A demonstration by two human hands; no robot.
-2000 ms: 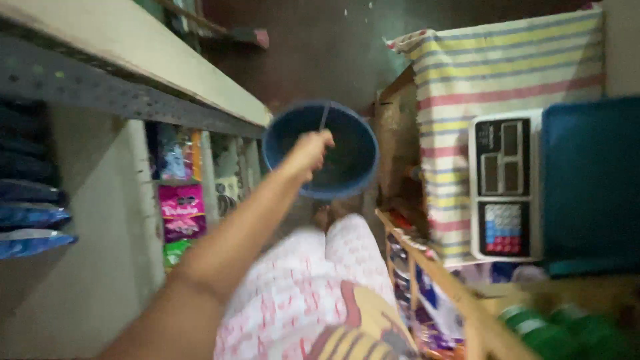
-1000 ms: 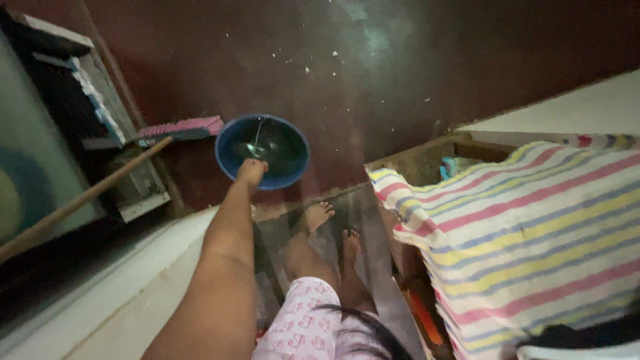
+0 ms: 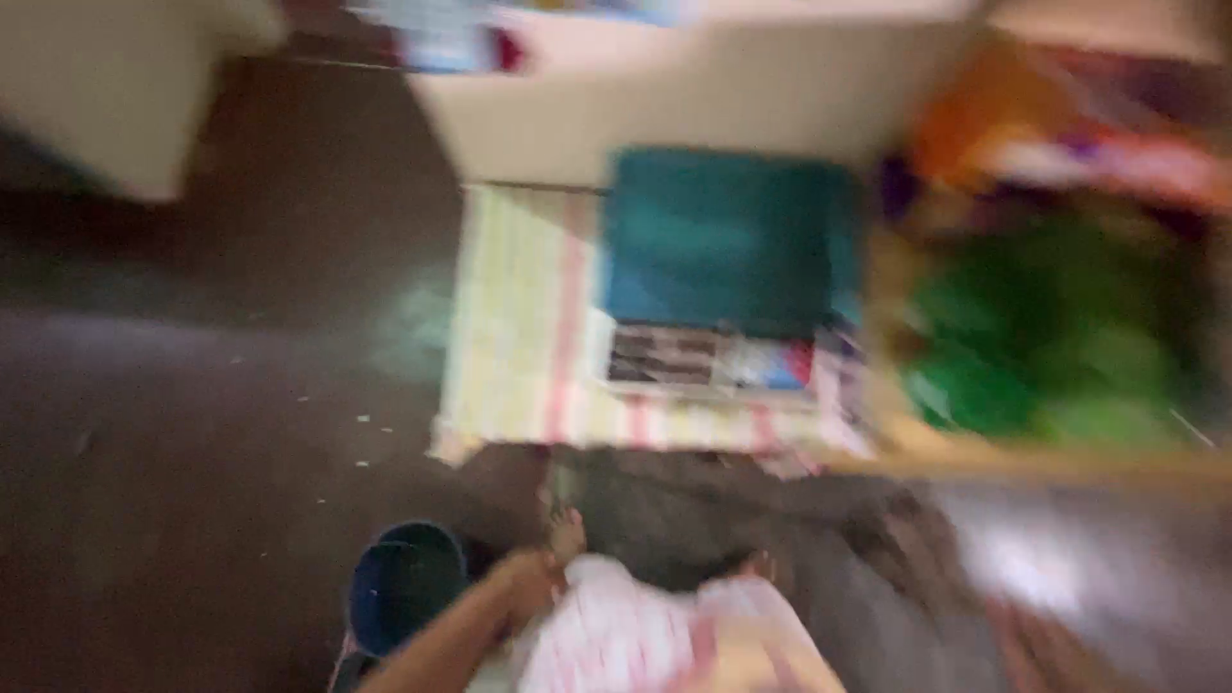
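Note:
The view is badly blurred. My left hand (image 3: 534,577) is at the lower middle, just right of the blue bucket (image 3: 409,592) and close to my bare foot (image 3: 566,534). My forearm crosses the bucket's lower right edge. The fingers are too smeared to show whether they hold anything. The bucket's thin handle shows faintly across its top, with no hand on it there. My right hand is out of view.
A striped cloth (image 3: 510,318) covers a table ahead, bearing a digital weighing scale (image 3: 712,361) with a teal tray (image 3: 727,236). Green items (image 3: 1059,337) lie to the right. White specks (image 3: 363,419) dot the dark floor. A pale cabinet (image 3: 115,87) stands upper left.
The view has swung strongly towards the scale table. My left hand was at the bucket's handle in both earlier frames; now it is beside the bucket, away from the visible handle.

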